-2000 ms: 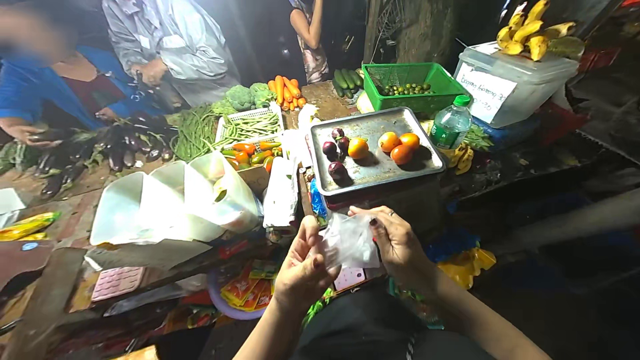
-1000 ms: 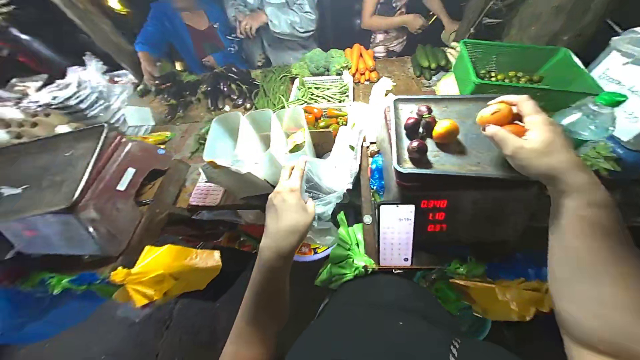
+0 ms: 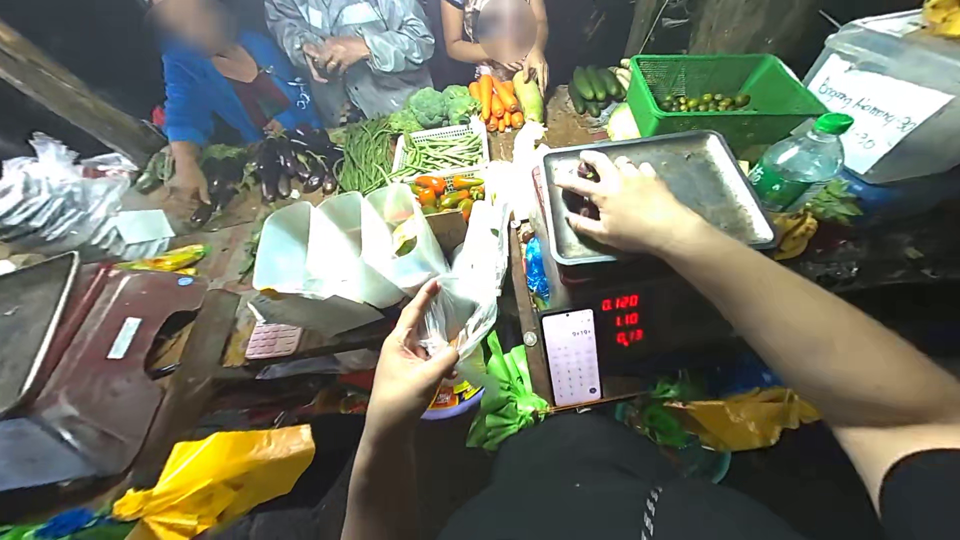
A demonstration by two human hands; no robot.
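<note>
My left hand (image 3: 412, 360) grips a clear plastic bag (image 3: 457, 311) by its edge, in front of the white plastic bins; what is inside the bag is unclear. Over the left part of the metal tray (image 3: 694, 176) of a digital scale, my right hand (image 3: 626, 202) has its fingers around small dark red onions (image 3: 585, 202), partly hidden by the fingers. The rest of the tray shows bare metal. Below it the scale shows red digits (image 3: 621, 319), with a phone (image 3: 571, 356) showing a calculator leaning upright beside them.
White bins (image 3: 337, 247) stand left of the scale. Behind are peppers (image 3: 450, 196), green beans (image 3: 442, 154), carrots (image 3: 495, 101), broccoli (image 3: 427, 107) and eggplants (image 3: 285, 161). A green basket (image 3: 712, 124) and a plastic bottle (image 3: 799, 161) stand at right. Several people are across the table; one reaches into the eggplants.
The orange tomatoes seen on the tray earlier are gone from it. My right hand has moved left across the tray, from the tomatoes to the onions. The displayed digits have changed.
</note>
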